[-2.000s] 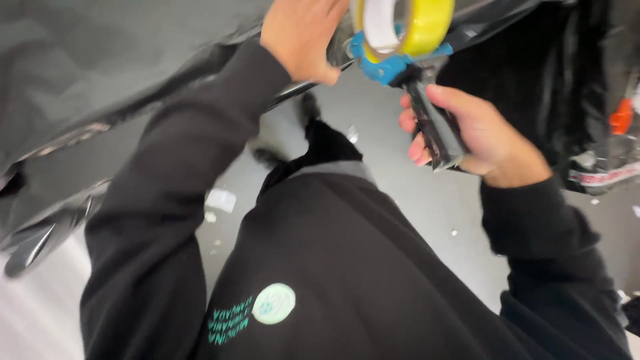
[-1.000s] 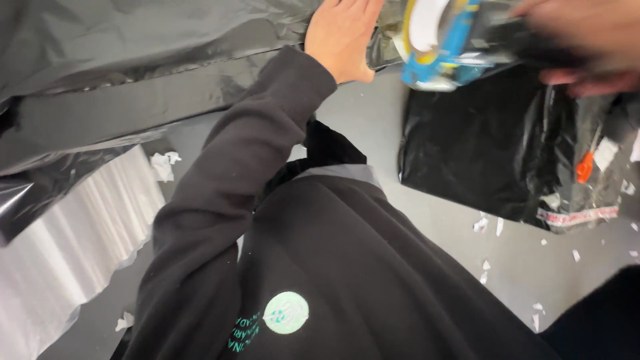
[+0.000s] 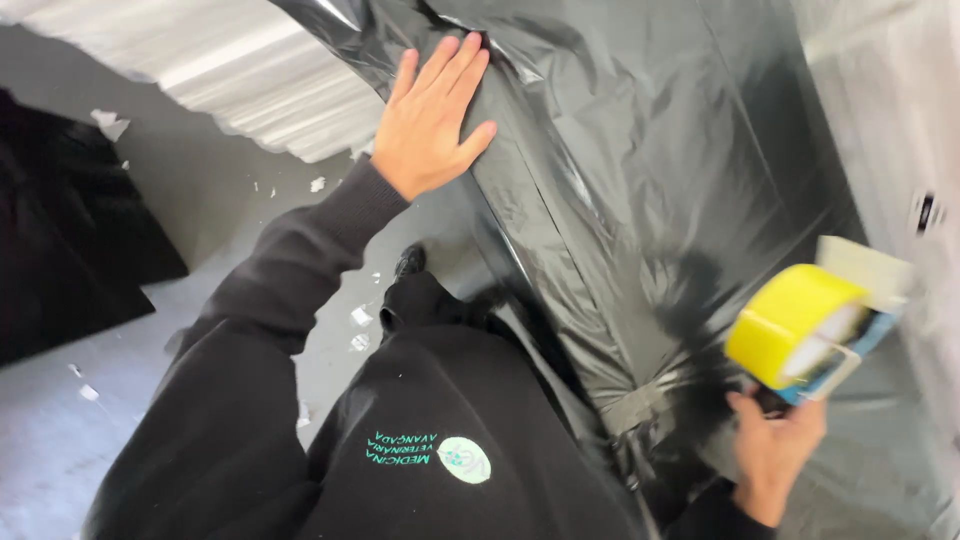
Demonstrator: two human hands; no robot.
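My left hand (image 3: 431,124) lies flat with spread fingers on black plastic sheeting (image 3: 637,165), near its folded edge at the top middle. At the right, my right hand (image 3: 780,450) grips a tape dispenser (image 3: 844,375) by its handle, which the fingers mostly cover. The dispenser carries a roll of yellow tape (image 3: 787,322) and is raised over the sheeting. A strip of clear tape (image 3: 634,409) appears to lie across gathered plastic at the lower middle, left of my right hand.
Silvery corrugated sheet material (image 3: 247,67) is at the upper left. A black sheet (image 3: 67,240) lies on the grey floor (image 3: 247,217) at the far left, with white scraps (image 3: 110,124) about. My shoe (image 3: 410,260) shows beside the sheeting. Pale material (image 3: 900,150) borders the right side.
The view has turned a lot. My left hand, at the sheeting's edge before, now lies flat with fingers spread. The dispenser, close to my left hand earlier, is now well apart from it.
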